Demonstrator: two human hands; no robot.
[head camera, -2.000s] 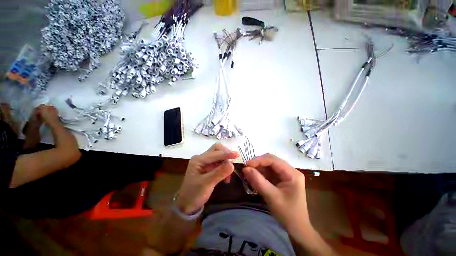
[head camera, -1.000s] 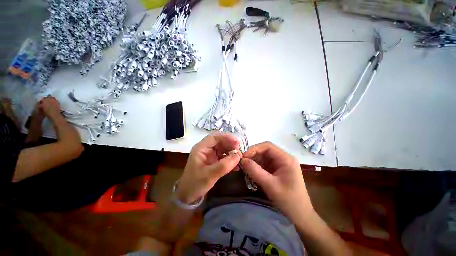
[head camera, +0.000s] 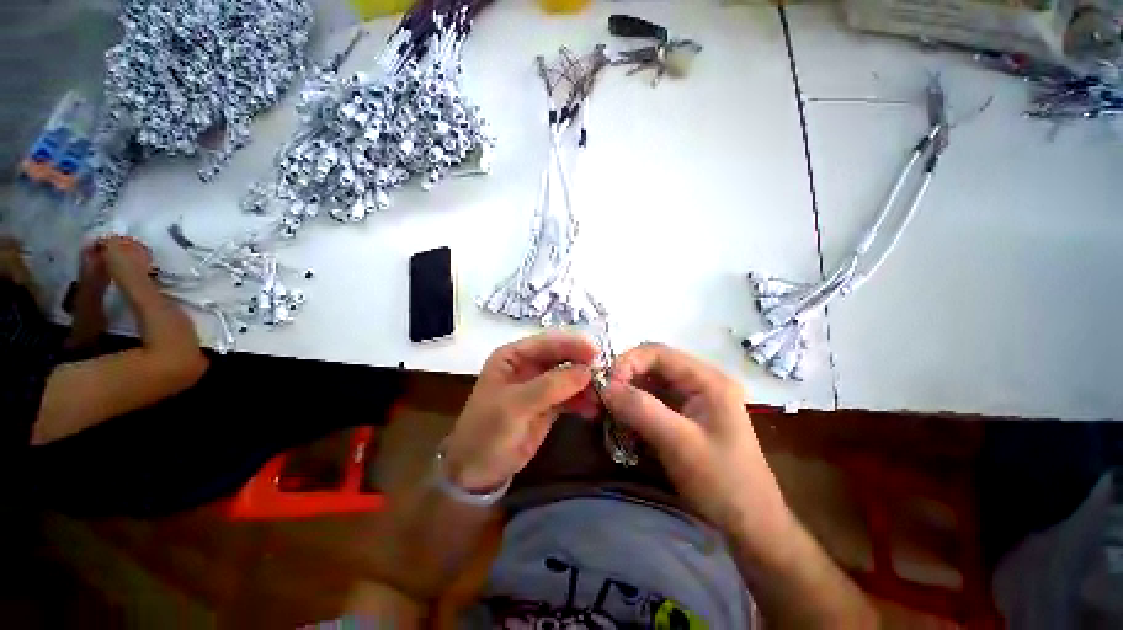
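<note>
My left hand (head camera: 523, 400) and my right hand (head camera: 677, 412) meet in front of my lap at the table's front edge. Both pinch a small bunch of thin leads (head camera: 621, 443) between thumb and fingers. Its lower end hangs below the fingers over the lap. The fingertips hide the pinched part, and single wires cannot be told apart. A middle bundle of white leads (head camera: 554, 234) lies just beyond my hands, connectors toward me and dark wire ends away.
A black smartphone (head camera: 431, 294) lies left of the middle bundle. A right bundle of leads (head camera: 850, 271) lies across the table seam. A large heap of leads (head camera: 370, 148) is at left. Another person's hands (head camera: 121, 259) are at far left. A red stool (head camera: 308, 486) stands below the table.
My hands stay together on the bunch; the fingers have shifted slightly. The dark wire ends that fanned up above the fingers earlier now show less. The view has shifted a little.
</note>
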